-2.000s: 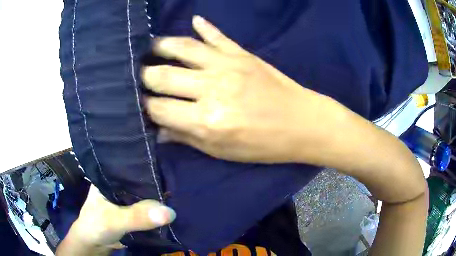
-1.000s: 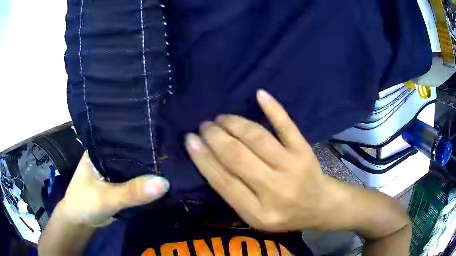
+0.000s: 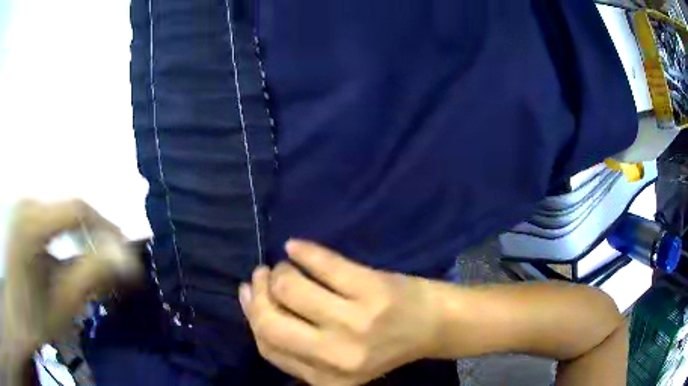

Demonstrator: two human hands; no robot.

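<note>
The elasticated waistband (image 3: 200,143), puckered dark cloth with pale stitch rows, runs from the top edge down towards the wearer. Short white overlock dashes mark its right edge, where it meets the smooth navy garment body panel (image 3: 422,113). My right hand (image 3: 324,317) grips the cloth at the lower end of the waistband, fingers curled on top; the thumb is hidden. My left hand (image 3: 68,264) is blurred at the left, beside the lower waistband, with bent fingers close together. Whether it holds anything cannot be told.
The white table (image 3: 68,98) lies left of the waistband. A yellow-edged tool tray (image 3: 655,71) with metal parts is at the upper right. A blue cylindrical thing (image 3: 649,245) and a green mesh basket (image 3: 655,324) are at the lower right.
My left hand has let go of the waistband's lower end and moved left and up. My right hand has moved left and down from the panel onto the waistband's lower end.
</note>
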